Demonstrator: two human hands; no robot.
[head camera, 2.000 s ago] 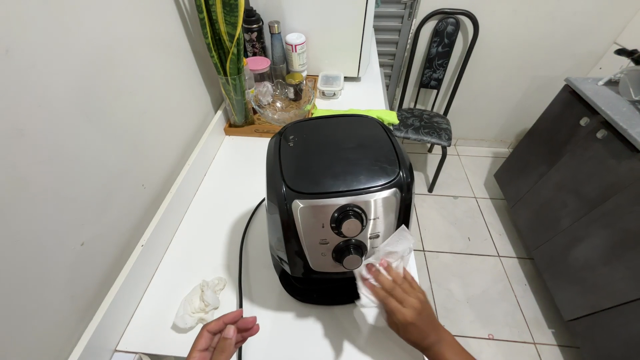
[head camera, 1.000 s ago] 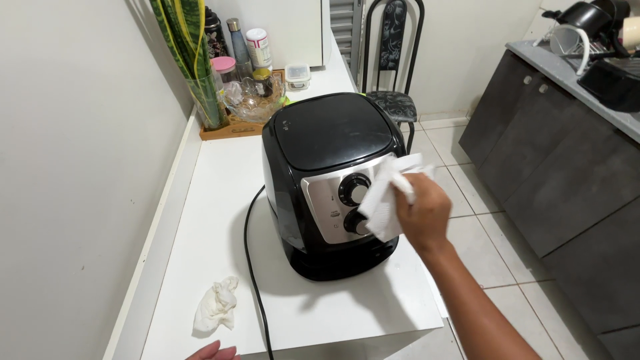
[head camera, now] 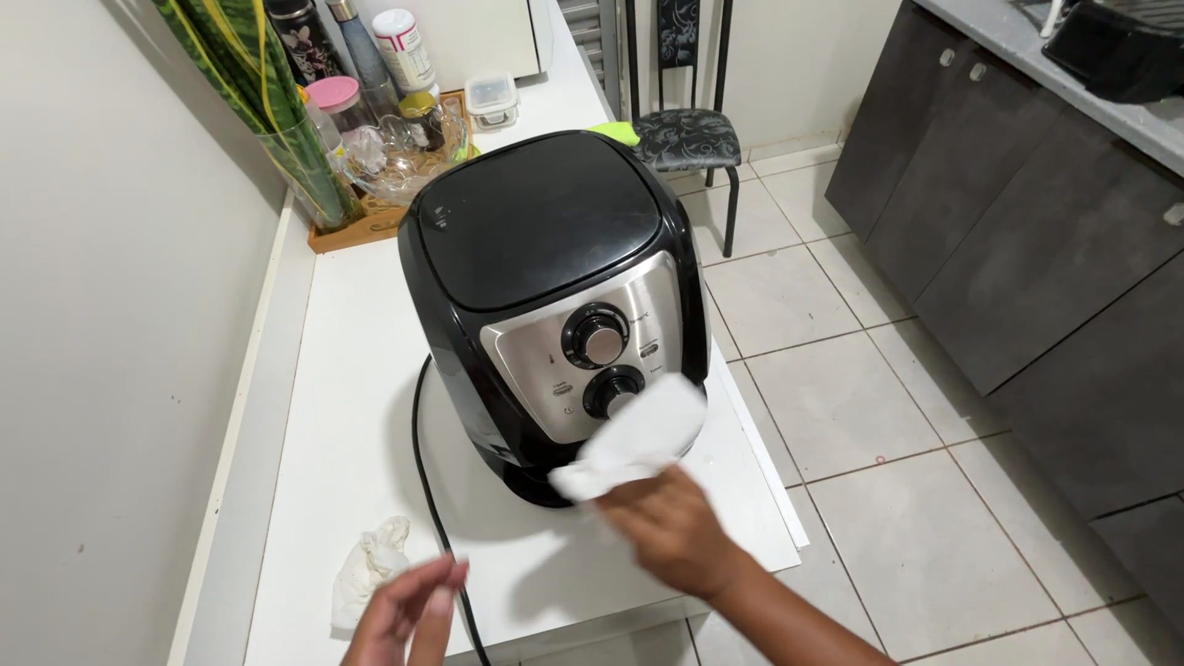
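A black air fryer with a steel control panel and two round knobs stands on the white table. My right hand grips a white paper towel, which is slightly blurred and overlaps the lower right of the panel; whether it touches the panel I cannot tell. My left hand, partly cut off by the bottom edge, holds nothing, with its fingers apart. Close behind it lies a crumpled white paper towel. A black power cord runs down the table past my left fingertips.
At the back left, a wooden tray holds a potted-looking snake plant, bottles and jars. A small lidded glass container sits beside it. Behind the fryer is a chair. Dark cabinets line the right side.
My right hand has moved from beside the knobs to below the panel, with the paper towel still in it. More of my left hand shows than one second ago. The view has shifted.
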